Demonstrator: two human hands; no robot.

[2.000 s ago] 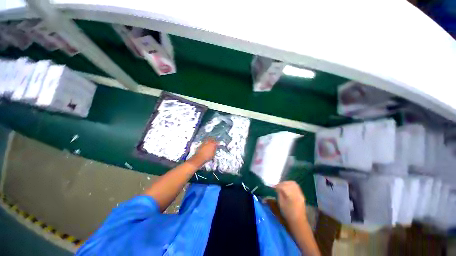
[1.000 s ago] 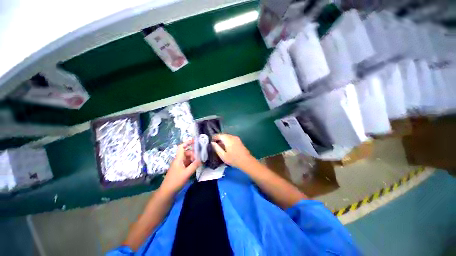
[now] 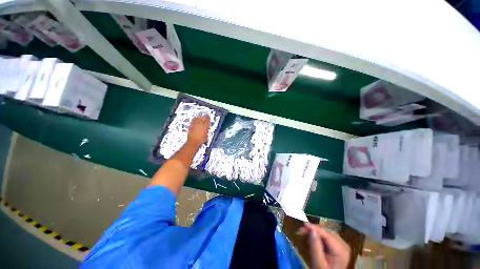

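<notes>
My left hand (image 3: 199,128) reaches into the black parts tray (image 3: 156,152), its fingertips among the heap of thin white pieces (image 3: 179,126); whether it grips one is hidden. Right of the tray, coiled white cables (image 3: 247,169) lie on crumpled clear plastic (image 3: 237,137). A white retail box (image 3: 296,181) with a pink picture stands at the bench's front edge. My right hand (image 3: 327,246) is just below it at the bottom right, its fingers at the tip of the box's lid flap (image 3: 296,211); whether they pinch it is unclear.
Closed boxes (image 3: 79,94) stand in a row at left. Open boxes (image 3: 389,152) with raised flaps fill the right. More boxes (image 3: 286,73) stand on the far strip under the white shelf (image 3: 295,26). White scraps (image 3: 84,142) lie on the green bench (image 3: 123,121). Brown cartons are below right.
One second ago both hands held an open box with a dark inside and a coiled cable. Now the left hand is in the tray, the right is lower right, and the view has turned.
</notes>
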